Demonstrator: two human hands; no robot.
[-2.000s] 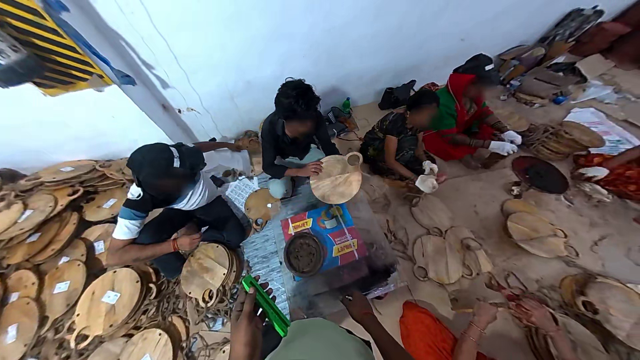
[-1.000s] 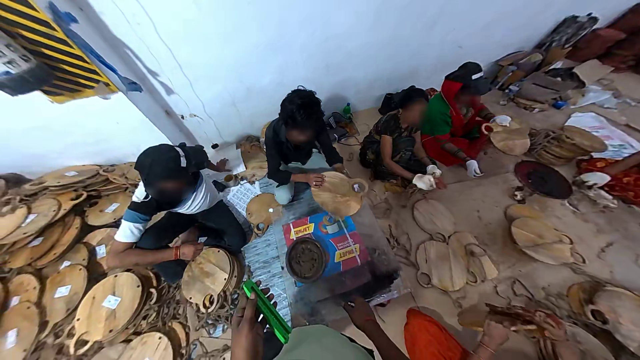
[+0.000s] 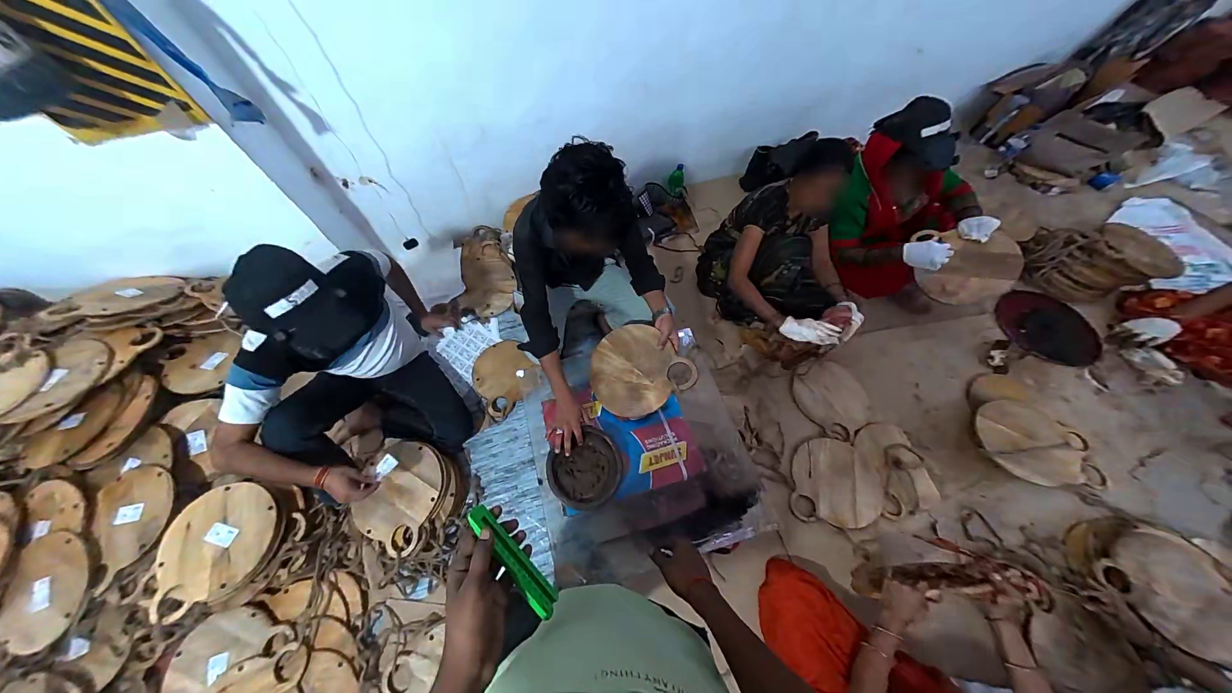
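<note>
A bright green elongated tool (image 3: pixel 512 561), its exact kind unclear, is gripped in my left hand (image 3: pixel 478 568) at the lower middle. My right hand (image 3: pixel 681 568) rests low at the near edge of a plastic-covered work surface, beside a dark powdery patch (image 3: pixel 717 510); whether its fingers hold anything cannot be told. Beyond my hands, a round bowl of dark brown material (image 3: pixel 584 469) stands on a printed cardboard sheet (image 3: pixel 664 452). The person opposite holds a round wooden board with a ring handle (image 3: pixel 630 371) and has one hand at the bowl.
A person in a black cap (image 3: pixel 303 298) sits at left beside stacked round boards (image 3: pixel 219 539) with white labels. Gloved co-workers (image 3: pixel 900 212) sit at back right, one holding a board. A co-worker's hands (image 3: pixel 905 606) work at near right. More boards (image 3: pixel 837 481) lie on the floor.
The person opposite has reached one hand down to the bowl, the board still in the other. The red-clad co-worker has raised a board, held in both gloved hands. My hands have stayed about where they were.
</note>
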